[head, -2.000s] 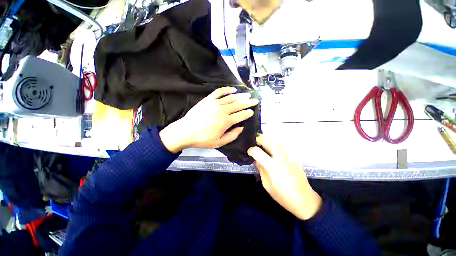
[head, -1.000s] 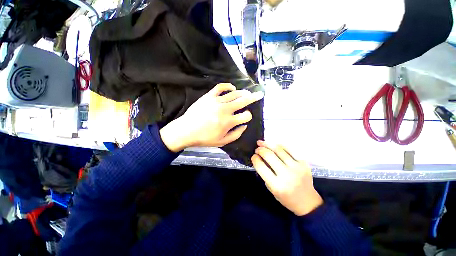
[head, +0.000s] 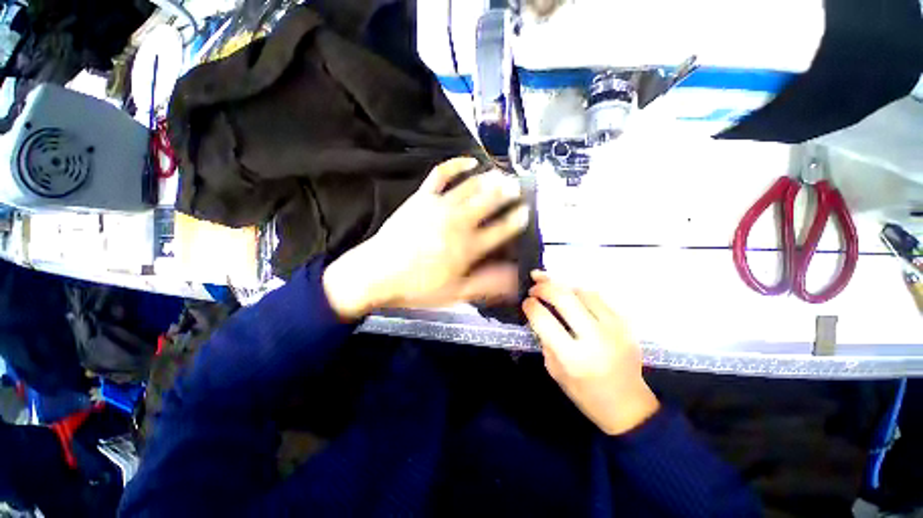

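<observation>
A dark brown garment piece (head: pixel 324 132) lies bunched on the table, left of and under the sewing machine's needle area (head: pixel 514 152). My left hand (head: pixel 435 243) lies flat on the cloth just in front of the needle, its fingers spread and blurred. My right hand (head: pixel 587 349) has its fingertips on the cloth's right edge near the table's front edge; the thumb is hidden, and it seems to pinch the edge. The cloth under my left palm is hidden.
Red-handled scissors (head: pixel 794 238) lie right of the needle, with small tools (head: pixel 904 253) at the far right. A black fabric band (head: pixel 825 81) drapes over the machine. A grey vented box (head: pixel 76 152) and a second red-handled pair (head: pixel 163 149) are at left. Measuring tape (head: pixel 749 361) runs along the front edge.
My left hand's fingers have spread and shifted slightly on the cloth. My right hand has moved a little, still at the cloth's edge. The camera view has shifted slightly.
</observation>
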